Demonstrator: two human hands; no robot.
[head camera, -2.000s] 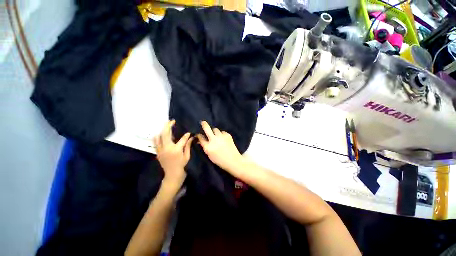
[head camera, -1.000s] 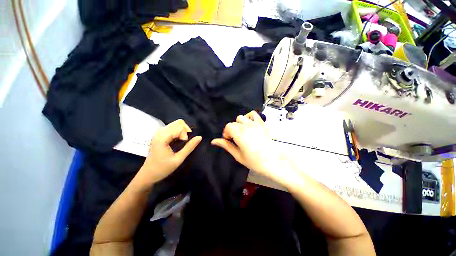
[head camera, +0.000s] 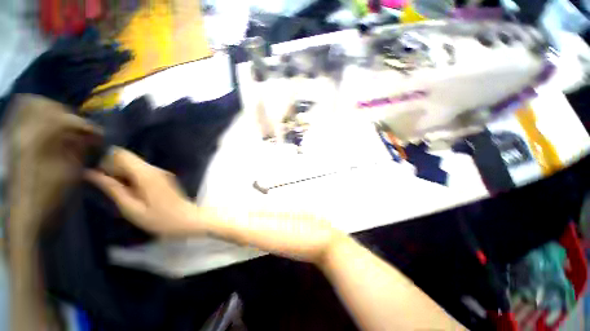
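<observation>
The black garment piece (head camera: 174, 136) lies bunched over the table's left part and hangs over the front edge. My right hand (head camera: 145, 194) is on it at the left, thumb and fingers closed on the cloth. My left hand (head camera: 55, 139) is at the far left, strongly blurred; its fingers are near the cloth and their grip cannot be made out. The white sewing machine (head camera: 446, 77) stands right of the cloth. Its needle area (head camera: 296, 126) has no hand at it.
Snips (head camera: 393, 143) and small dark fabric pieces (head camera: 428, 163) lie under the machine arm. A black strip (head camera: 490, 158) and yellow strip (head camera: 538, 139) are further right. A red basket (head camera: 574, 262) is at lower right. Yellow material (head camera: 162, 39) lies behind.
The view has swung right and blurred. Both hands and the garment piece now lie further left, away from the machine. The red basket has come into view.
</observation>
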